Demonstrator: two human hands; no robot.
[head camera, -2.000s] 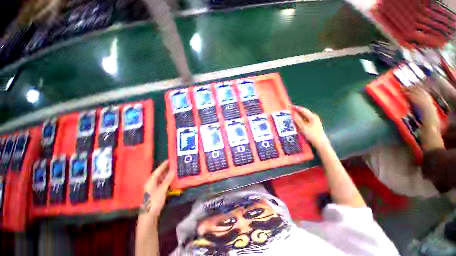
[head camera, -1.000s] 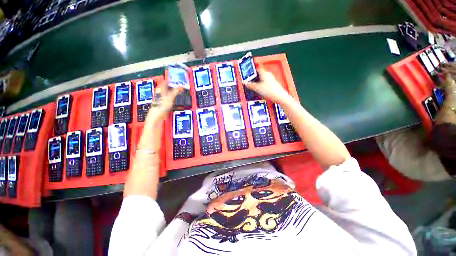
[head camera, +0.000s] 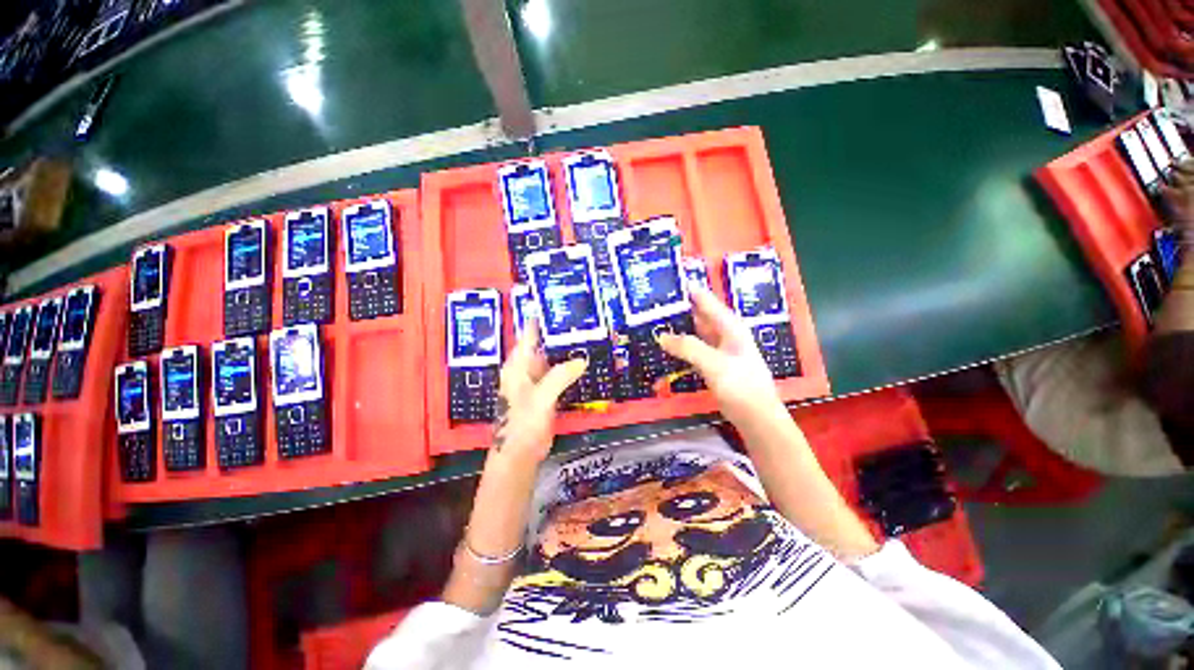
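Observation:
My left hand holds a keypad phone by its lower half, with the blue screen lit. My right hand holds a second lit keypad phone beside it, tilted slightly. Both phones are raised over the front row of a red phone tray and hide part of that row. Two phones stand in this tray's back row, beside empty pockets at its left and right ends. Yellow patches show near the fingertips.
Another red phone tray with lit phones lies to the left, and a further one beyond it. At the far right, a person's arm is over a red tray. A red bin with black pieces is below the bench edge.
Both hands have moved from the back row towards me, bringing the two phones together over the front row. The tray's back-row end pockets now show empty.

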